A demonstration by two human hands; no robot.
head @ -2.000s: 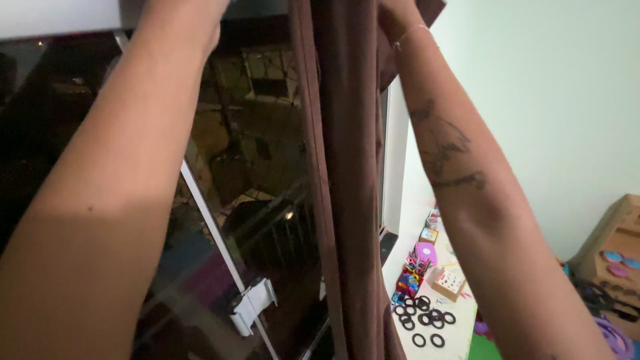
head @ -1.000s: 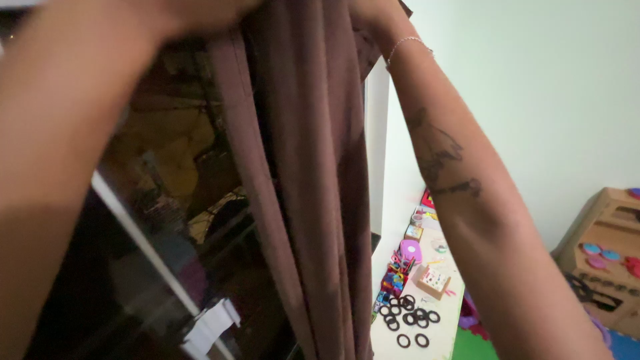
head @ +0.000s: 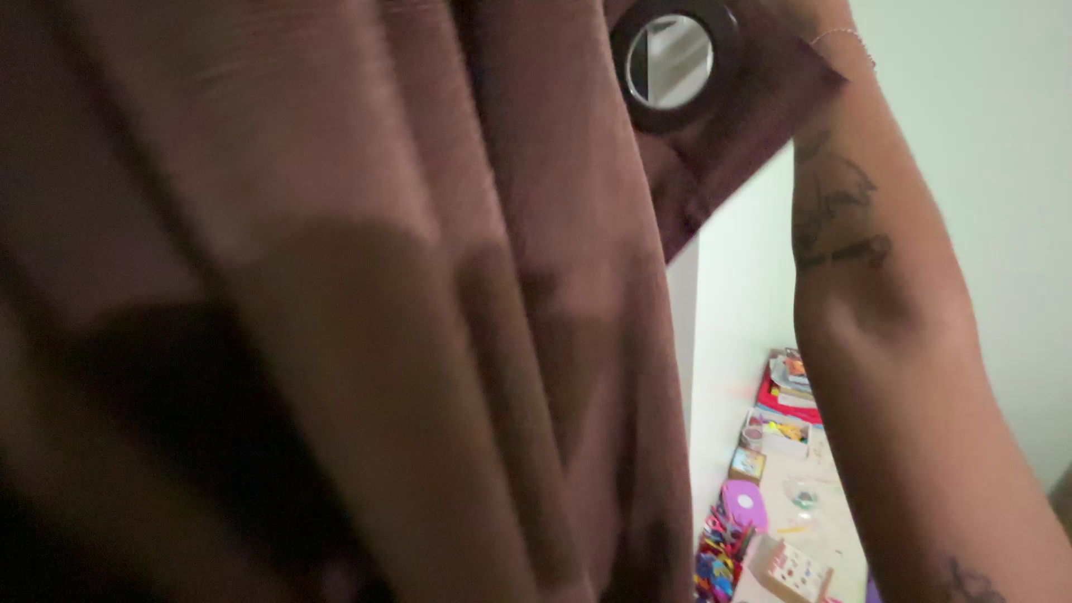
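A dark brown curtain [head: 435, 276] hangs in folds over most of the left and middle of the head view. Near its top edge a dark round eyelet [head: 670, 63] shows, with a pale surface visible through its hole. The curtain's upper corner sticks out to the right, against my raised right forearm. My right hand is beyond the top edge of the frame; only the tattooed arm with a thin bracelet at the wrist shows. My left hand and arm cannot be seen. What either hand holds is hidden.
Below the curtain's right side is a cream tabletop [head: 825, 519] along the wall. On it are a purple case [head: 744, 504], a small patterned box [head: 796, 571], a white tray [head: 783, 434], colourful small items [head: 718, 557] and stacked papers [head: 789, 385]. A pale green wall rises at right.
The curtain now spreads across the left and covers the dark window glass seen earlier. An eyelet has come into view at its top. My left arm has gone out of sight.
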